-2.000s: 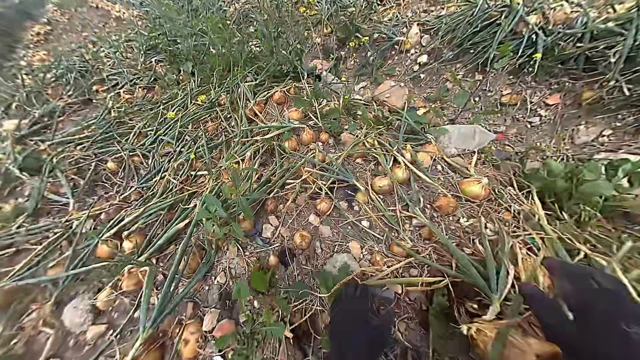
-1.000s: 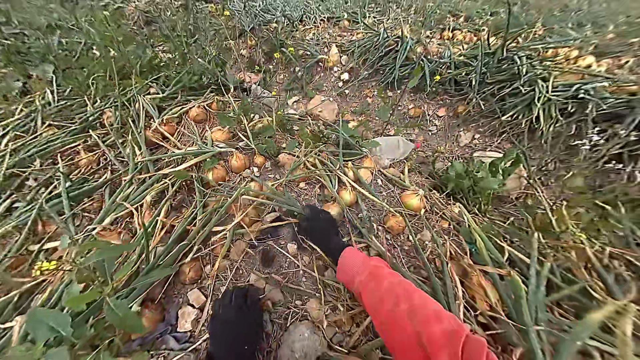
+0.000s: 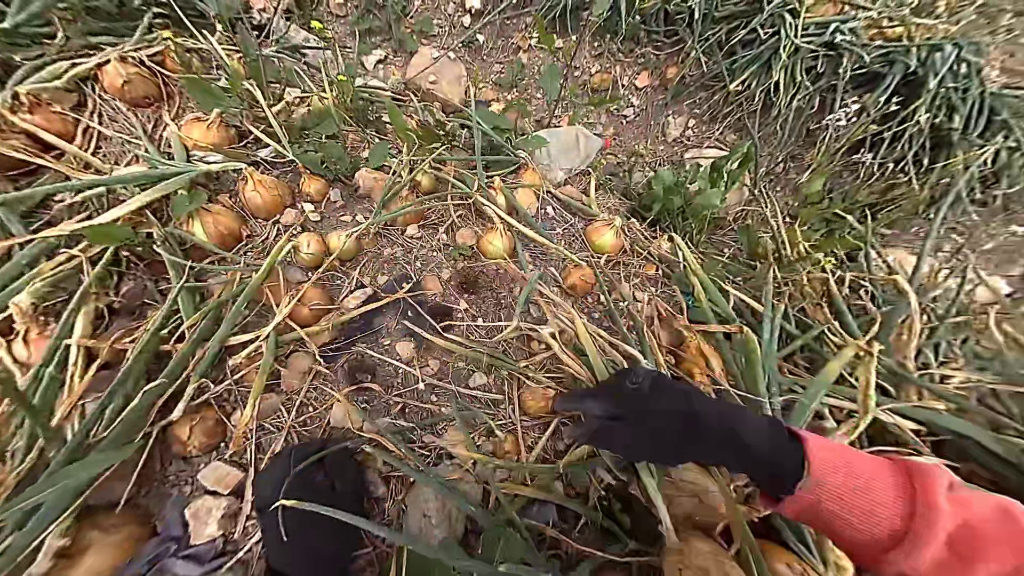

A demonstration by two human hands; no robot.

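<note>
My right hand (image 3: pixel 632 412), in a black glove with a red sleeve behind it, reaches in from the right. Its fingertips are at the edge of a small onion (image 3: pixel 536 401) on the soil, among dry onion leaves. At the bottom, left of centre, a rounded black shape looks like my gloved left hand (image 3: pixel 308 508); a green leaf crosses it and its fingers cannot be made out. Larger onions (image 3: pixel 700 552) lie below my right hand, partly hidden by leaves. Several onions, such as one with a pale green base (image 3: pixel 496 242), lie farther ahead.
A plastic bottle (image 3: pixel 566 152) with a red cap lies beyond the onions, near a large stone (image 3: pixel 437 76). Long green onion tops (image 3: pixel 888 88) are heaped at the upper right, and more leaves (image 3: pixel 136 384) cover the left. Dark cloth-like scraps (image 3: pixel 392 312) and small stones lie between.
My right hand has moved right and back toward me, from the soil near the middle onions to the small onion. The view has also shifted.
</note>
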